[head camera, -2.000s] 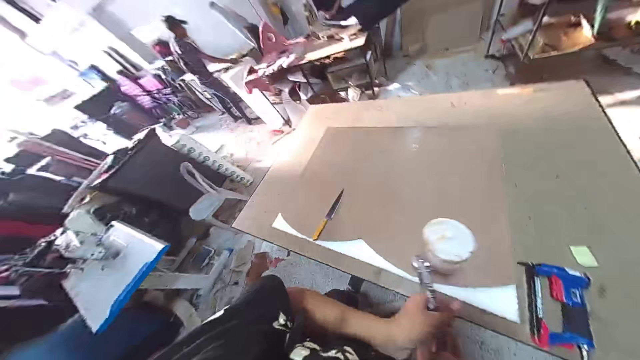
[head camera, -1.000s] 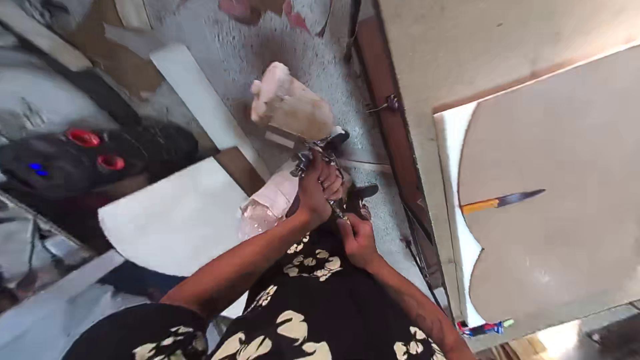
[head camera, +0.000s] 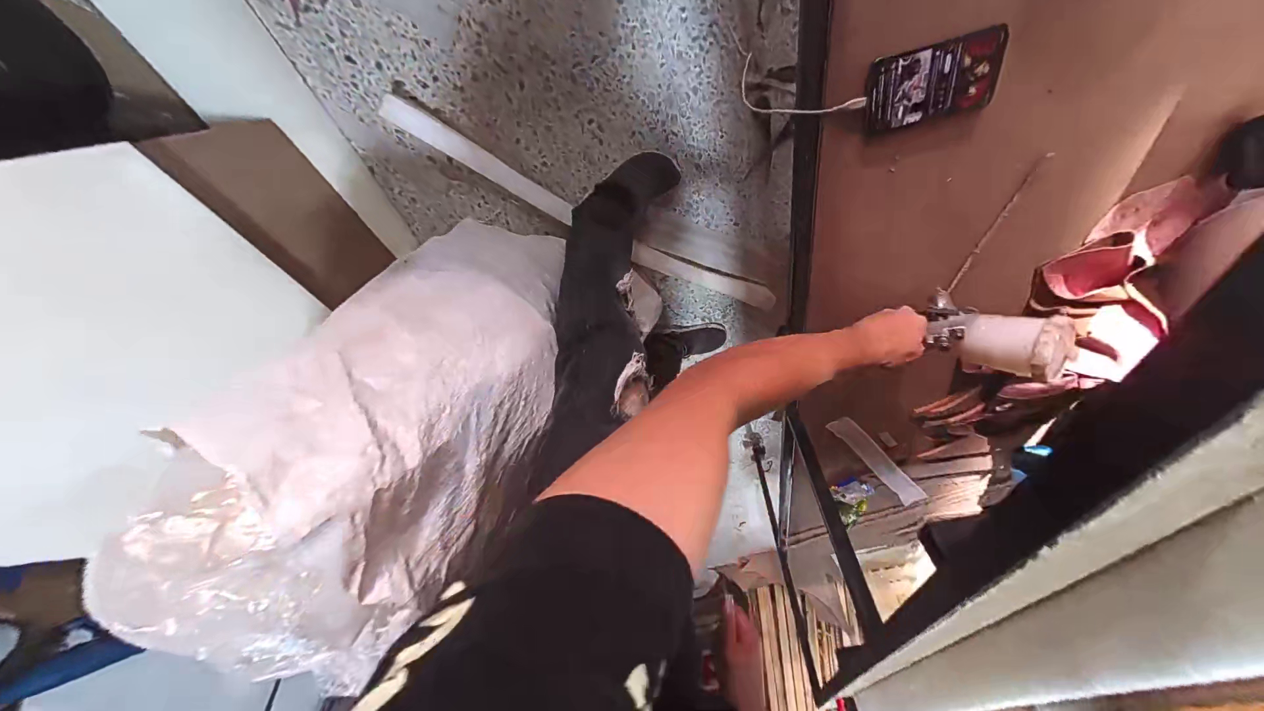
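My left hand (head camera: 894, 337) is closed around the metal body of what looks like a spray gun (head camera: 945, 327), with my arm stretched to the right over a brown shelf. The gun's whitish cup (head camera: 1012, 345) points right, close to folded reddish material (head camera: 1096, 276). At the bottom, a blurred part of my right hand (head camera: 743, 652) shows near a stack of thin boards (head camera: 775, 632); its fingers and anything in them are unclear.
A phone (head camera: 936, 79) with a white cable lies on the shelf (head camera: 879, 207), behind a dark metal frame (head camera: 812, 148). A large plastic-wrapped bundle (head camera: 434, 365) stands left of my legs. A pale strip (head camera: 474, 153) lies on the speckled floor.
The view has swung down and towards the shelf. One second ago both my hands were together at the gun in front of my body; now my left hand holds it out to the right, over the shelf.
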